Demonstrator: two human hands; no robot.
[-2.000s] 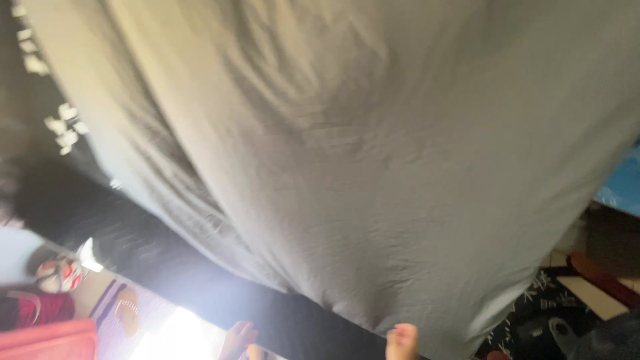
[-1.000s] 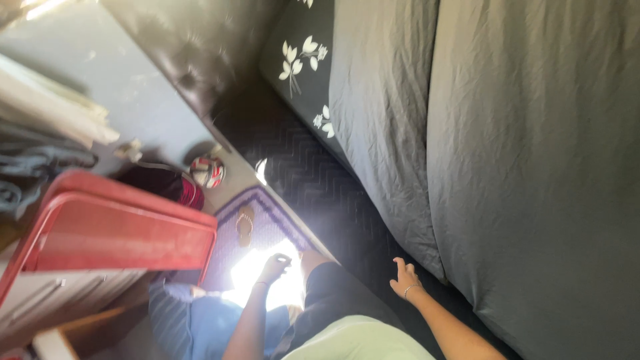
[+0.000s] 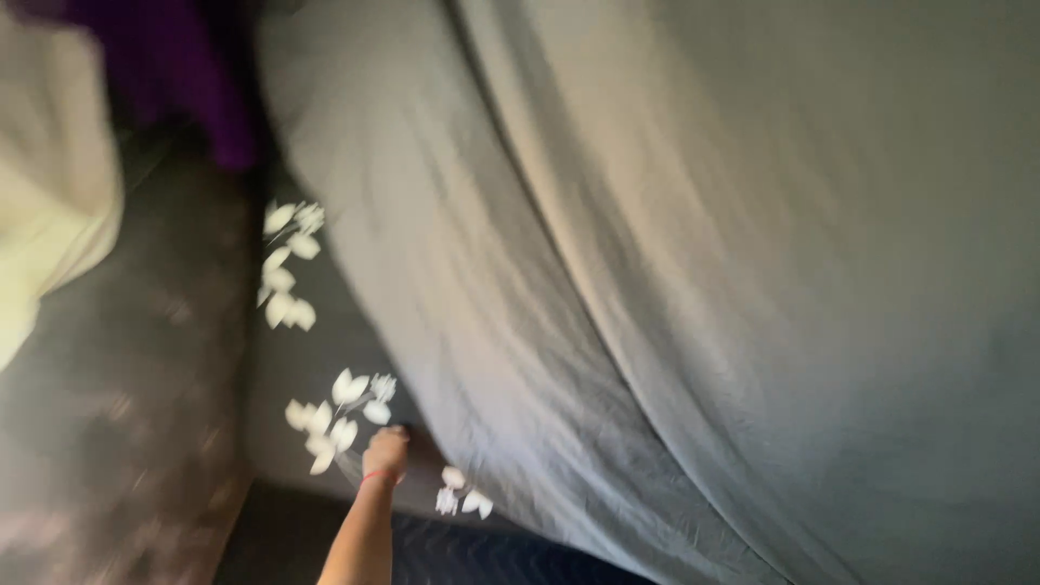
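My left hand [image 3: 386,452], with a thin red band at the wrist, reaches in from the bottom, left of centre. Its fingers look curled against a dark fitted sheet [image 3: 325,349] printed with white flowers, close to the left edge of a large grey duvet [image 3: 650,244]. Blur hides whether the fingers grip any cloth. Long folds run diagonally down the duvet, which covers most of the view. My right hand is out of view.
A dark padded headboard or panel [image 3: 138,406] stands along the left. Pale cloth [image 3: 49,179] hangs at the upper left, beside purple fabric [image 3: 179,73]. Dark patterned bed-base fabric [image 3: 487,552] shows below the sheet.
The view has swung from the floor side onto the bed. My left hand, over the floor a second ago, is now at the floral sheet; my right hand has gone out of view.
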